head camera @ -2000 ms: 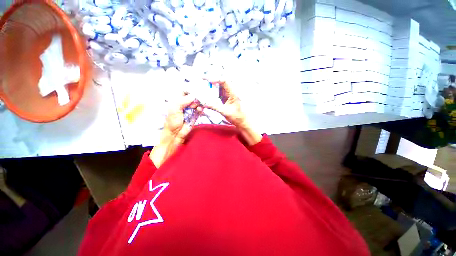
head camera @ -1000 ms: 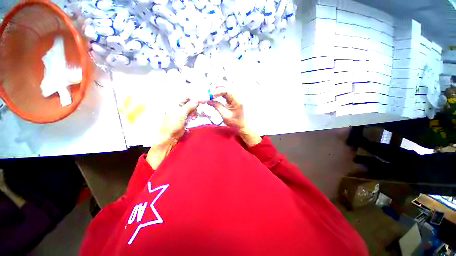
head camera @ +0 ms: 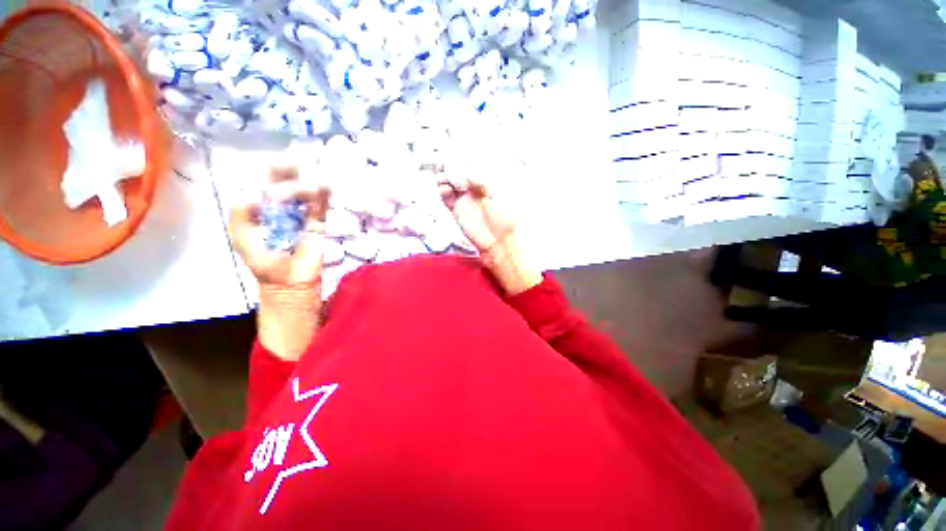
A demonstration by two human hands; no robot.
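Note:
My left hand [head camera: 280, 233] is palm up over the table at the left, fingers curled around a cluster of small bluish parts [head camera: 282, 220]; it is blurred. My right hand [head camera: 479, 220] is near the table edge, its fingertips close together at a washed-out white patch; whether it holds a piece I cannot tell. Loose white pieces [head camera: 358, 245] lie on the table between and beyond my hands, partly lost in glare. A large pile of white pieces with blue marks [head camera: 379, 47] covers the far side.
An orange basket [head camera: 154, 135] with an irregular white scrap [head camera: 95, 156] inside stands at the left. Stacked white boxes [head camera: 716, 124] stand at the right. A person in dark and yellow clothing [head camera: 908, 239] is at the right edge. A brown carton [head camera: 734, 380] is on the floor.
My left hand has moved left, away from my right hand, and turned palm up, showing the bluish parts. More loose white pieces show between my hands. My right hand stays near its place.

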